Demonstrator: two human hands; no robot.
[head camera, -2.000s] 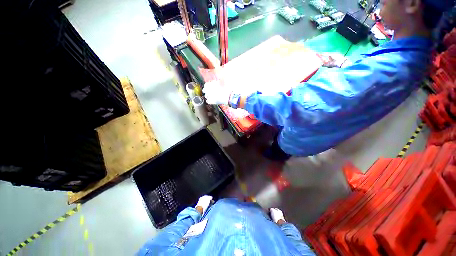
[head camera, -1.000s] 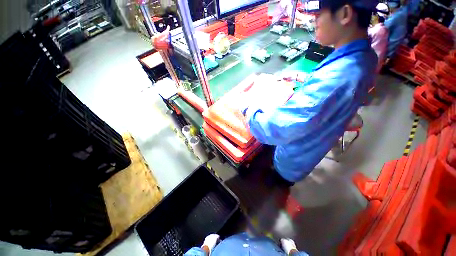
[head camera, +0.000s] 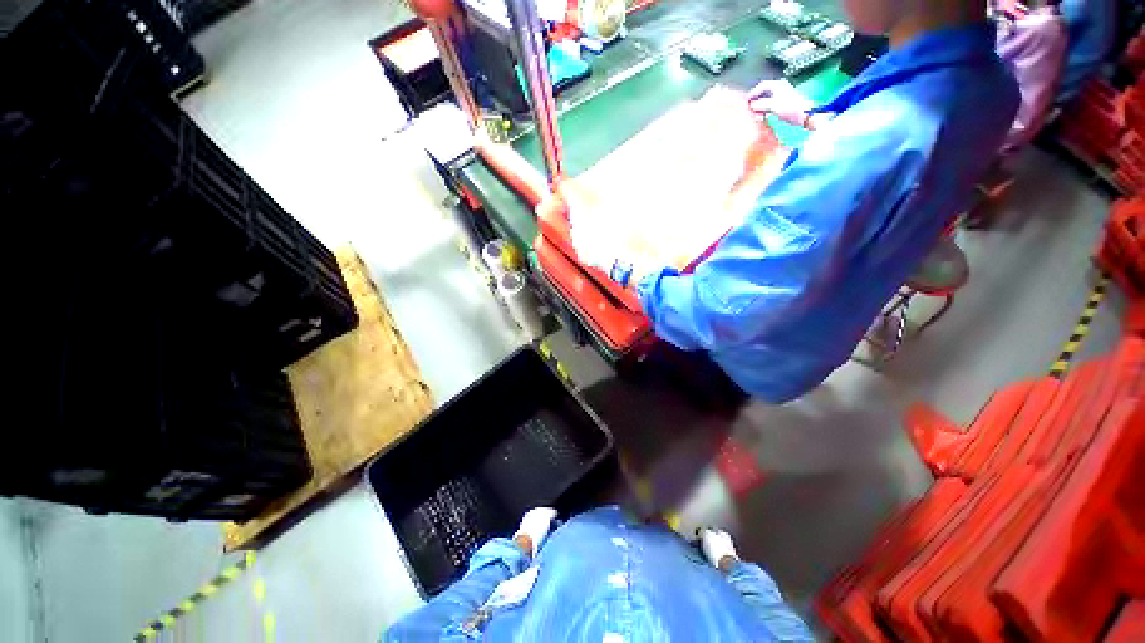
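Note:
A black plastic crate (head camera: 490, 465) stands open on the floor just ahead and left of me; its dark, speckled bottom shows. My left hand (head camera: 536, 528), in a white glove, is beside the crate's near right corner; whether it touches the rim is unclear. My right hand (head camera: 717, 548), also white-gloved, hangs low to the right of my body, away from the crate. Both hands are small and their fingers unclear. Red-orange foam trays (head camera: 590, 299) lie stacked on the bench end, with a pale, overexposed sheet or tray on top.
A person in a blue smock (head camera: 829, 214) leans over the bench (head camera: 628, 94). Red foam stacks (head camera: 1005, 502) stand at the right. Black crate stacks (head camera: 163, 314) on a wooden pallet (head camera: 358, 389) stand at the left. A stool (head camera: 935, 270) is behind the person.
The view tilted up, then down again. The other person's hands have shifted over the bench trays. My hands remain low near my body, the left by the crate.

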